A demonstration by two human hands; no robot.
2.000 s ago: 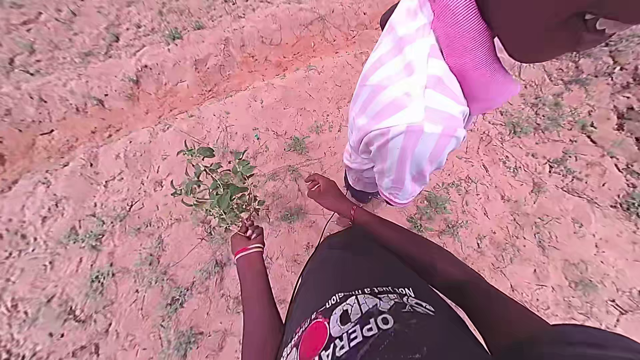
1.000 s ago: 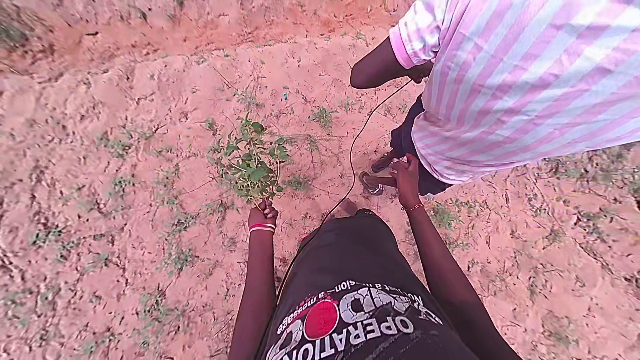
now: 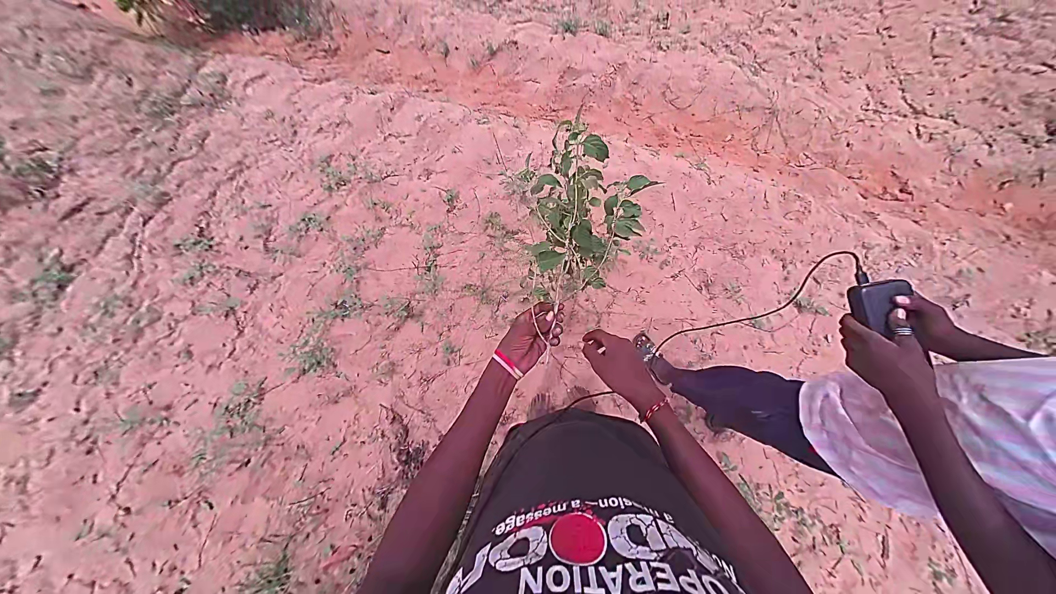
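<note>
My left hand (image 3: 535,334), with a red and white band at its wrist, grips the lower stems of an uprooted-looking leafy green plant (image 3: 582,219). The leaves spread out beyond my fingers, and thin pale stems or roots hang below them. Just right of it is my right hand (image 3: 617,361), its fingers curled and apart from the plant; a red beaded bracelet circles that wrist. Whether something small lies between its fingers cannot be told.
At the right a person's hands (image 3: 895,346) hold a dark phone-like device (image 3: 879,305), from which a black cable (image 3: 755,320) runs toward my front. Low weeds (image 3: 312,355) dot the reddish sandy ground. A shallow rut (image 3: 660,128) crosses farther off, with a bush (image 3: 247,10) at upper left.
The other person has moved to the right, and the device in that person's hands now shows. My right hand has come closer to my left hand and the plant. The view has shifted.
</note>
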